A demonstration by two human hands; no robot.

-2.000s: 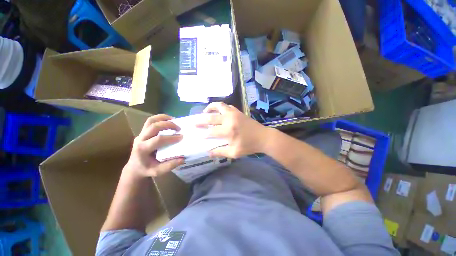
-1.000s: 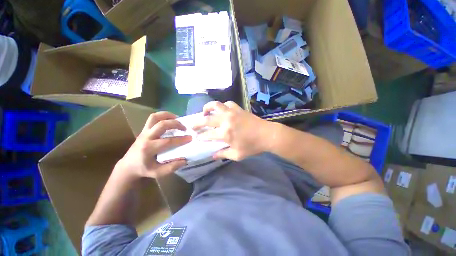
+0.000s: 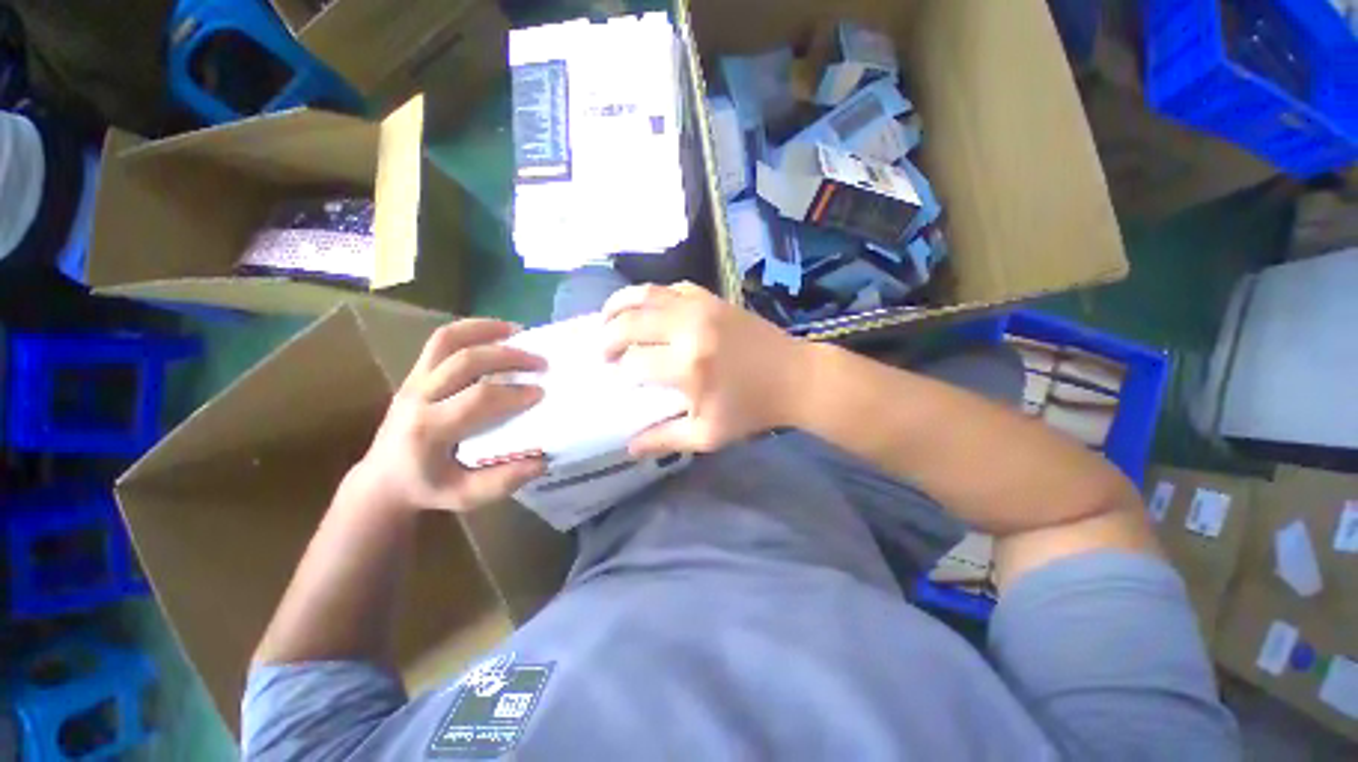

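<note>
A white product box (image 3: 574, 402) with dark print on its near side is held over my lap. My left hand (image 3: 454, 417) grips its left end, fingers on top and thumb at the near edge. My right hand (image 3: 700, 369) holds its right end, fingers bent over the top face. The palms hide parts of both ends. A stack of flat box blanks (image 3: 618, 149) with a dark text panel lies beyond my knees, not touched by either hand.
A large carton (image 3: 1028, 164) with jumbled boxes (image 3: 864, 194) stands beyond my right knee. An empty carton (image 3: 283, 491) is at left, a smaller open carton (image 3: 179, 223) behind it. A blue crate (image 3: 1135, 447) is at right, blue stools (image 3: 75, 402) far left.
The top of the box, creased and partly folded one second ago, now looks flat and smooth. Both hands stay on the box. The blank stack sits slightly higher in view.
</note>
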